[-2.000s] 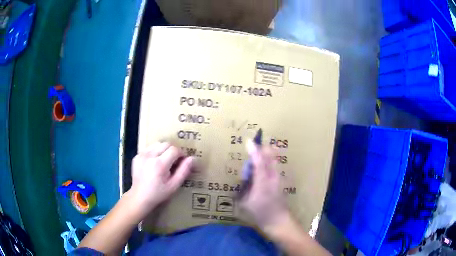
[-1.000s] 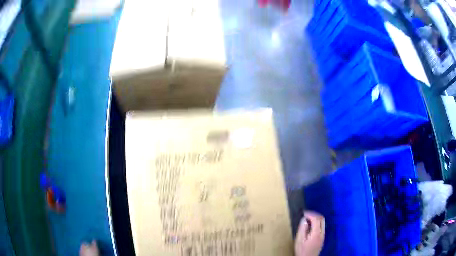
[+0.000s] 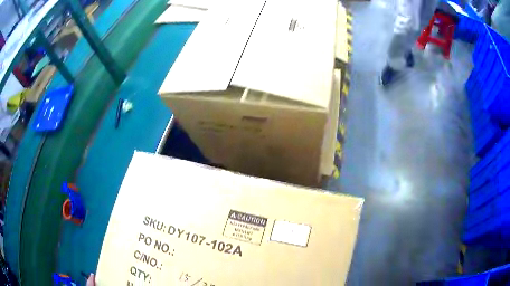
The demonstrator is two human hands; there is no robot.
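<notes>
A printed shipping carton point(image 3: 223, 223) lies nearest me, its "SKU: DY107-102A" side facing up and its lower part cut off by the bottom edge. A white barcode sticker point(image 3: 290, 233) sits right of the CAUTION mark, and handwriting follows "C/NO.". Only a fingertip of my left hand point(image 3: 91, 280) shows at the carton's lower left edge; what it holds is hidden. My right hand is out of the picture. Beyond stands a second carton point(image 3: 251, 134) with its top flaps meeting at a slightly gaping seam.
A tape gun point(image 3: 72, 203) and part of another lie on the green-blue bench point(image 3: 126, 151) at left, with a black marker-like item point(image 3: 119, 113) further up. A blue tray point(image 3: 54, 109) is beyond. Blue bins point(image 3: 491, 184) stand at right. A person's legs point(image 3: 404, 39) and a red stool point(image 3: 439, 33) are across the aisle.
The view has swung forward, showing more of the second carton and aisle. The marker pen and right hand, earlier over the printed side, are out of view. The near carton now sits lower in view.
</notes>
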